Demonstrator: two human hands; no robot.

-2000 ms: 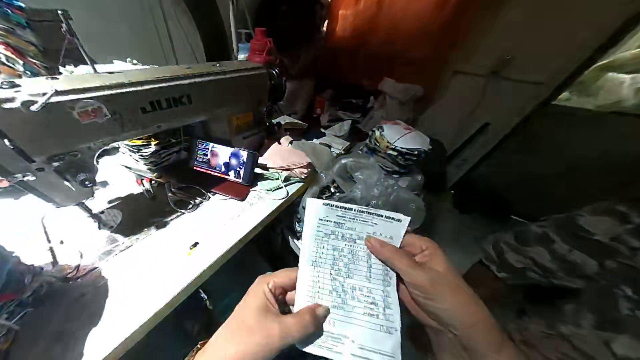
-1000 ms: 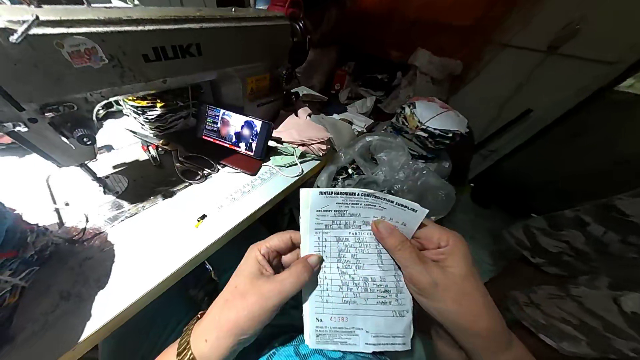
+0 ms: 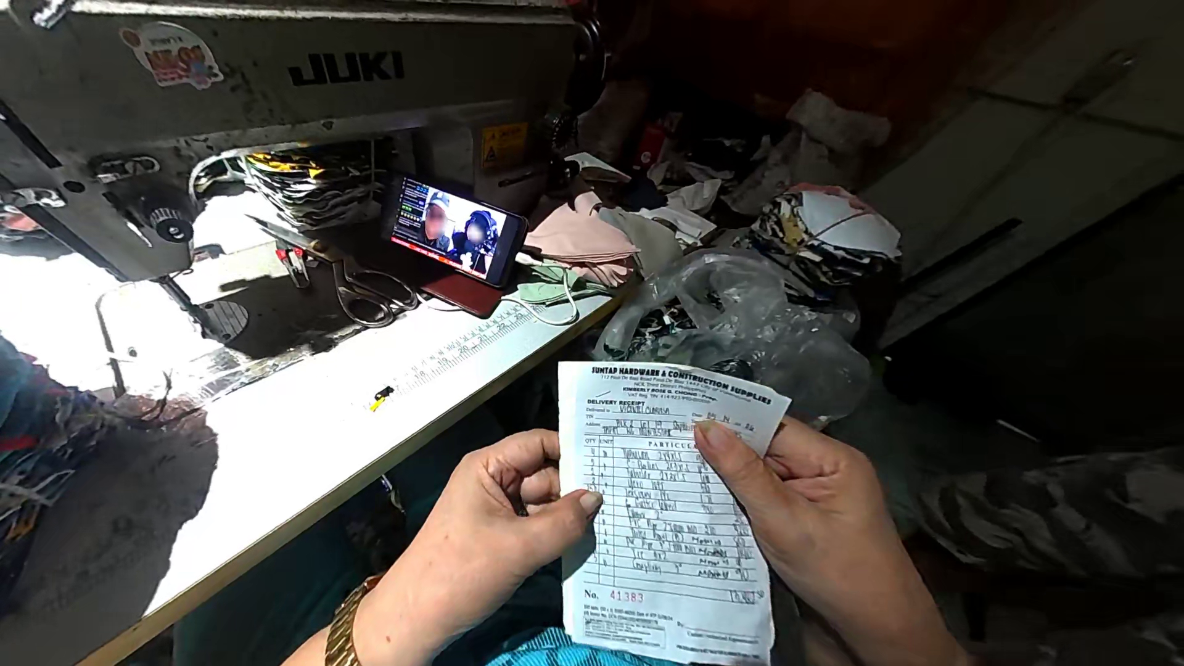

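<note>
A paper receipt (image 3: 671, 527) with printed and handwritten lines faces me, upright, over my lap. My left hand (image 3: 499, 536) pinches its left edge, the thumb on the front and the fingers partly hidden behind. At the upper right edge my right hand (image 3: 814, 509) grips it, thumb on the front, most fingers out of sight behind the sheet. A gold-coloured band circles my left wrist. Both hands are in front of the sewing table's edge.
On the table (image 3: 305, 435) stand a Juki sewing machine (image 3: 370, 83), scissors (image 3: 365, 287), a propped smartphone (image 3: 453, 231) with a lit screen, and a stack of fabric pieces (image 3: 310, 180). Pink cloth (image 3: 583, 236) lies behind. A clear plastic bag (image 3: 731, 314) and a bundle of patterned cloth (image 3: 828, 231) sit to the right.
My left hand has moved up along the receipt's left edge from its lower part. The right hand still holds the upper right. The view has shifted closer to the table.
</note>
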